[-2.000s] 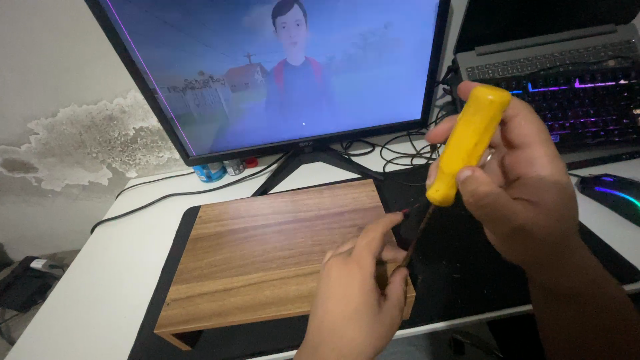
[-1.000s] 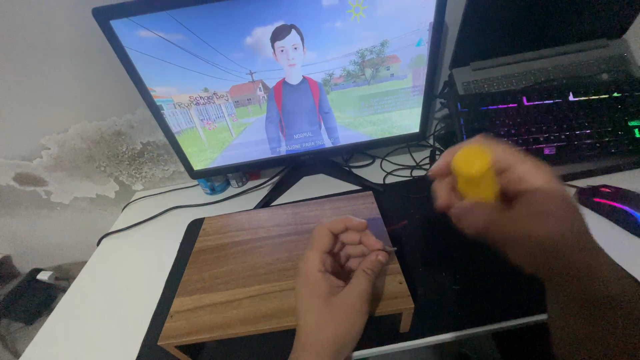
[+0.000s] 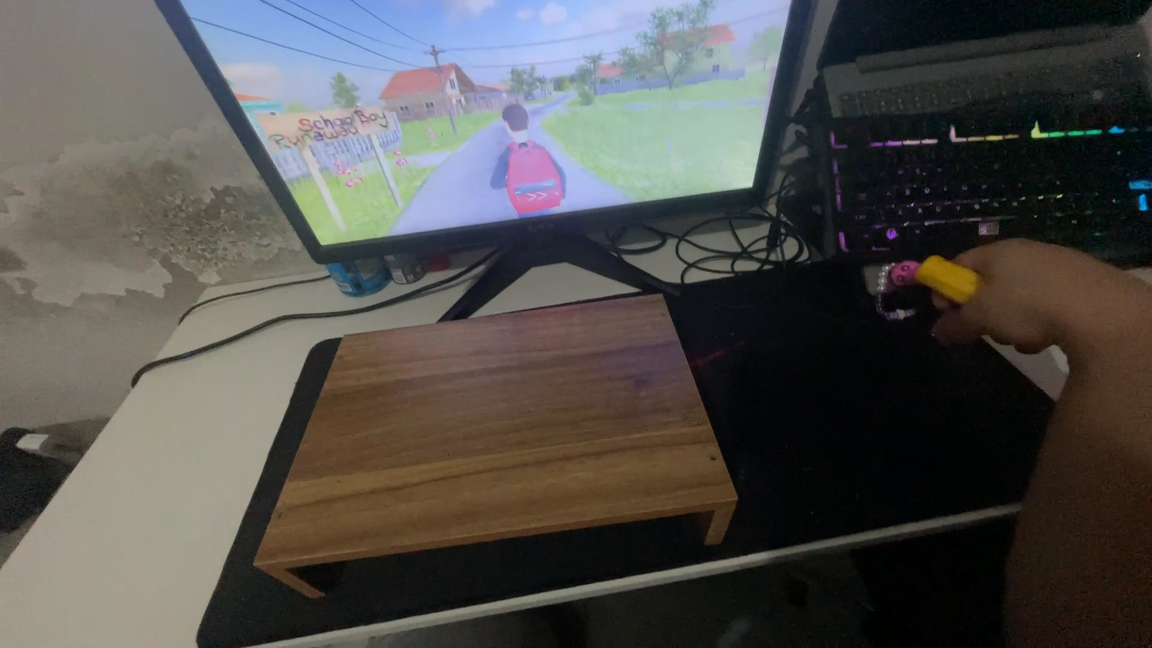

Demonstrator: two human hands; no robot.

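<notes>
My right hand point(image 3: 1026, 292) is over the right part of the black desk mat point(image 3: 828, 396), just in front of the keyboard, with its fingers around a yellow handle point(image 3: 949, 279). The tool's shaft cannot be seen. Right beside the handle's end lies a small pink item with a beaded strand point(image 3: 891, 286); whether they touch I cannot tell. A low wooden stand point(image 3: 504, 423) with short legs rests on the mat to the left of the hand. My left hand is out of view.
A monitor point(image 3: 540, 220) on a black splayed foot stands behind the wooden stand. Loose black cables point(image 3: 738, 247) lie at its right. A lit keyboard point(image 3: 972, 180) and a laptop are at the back right. A blue container point(image 3: 357, 276) sits behind the monitor's lower edge, near a damaged wall.
My left hand, earlier over the wooden stand, has left the view. My right hand has moved right with the yellow handle, away from the stand. The screen's picture has changed.
</notes>
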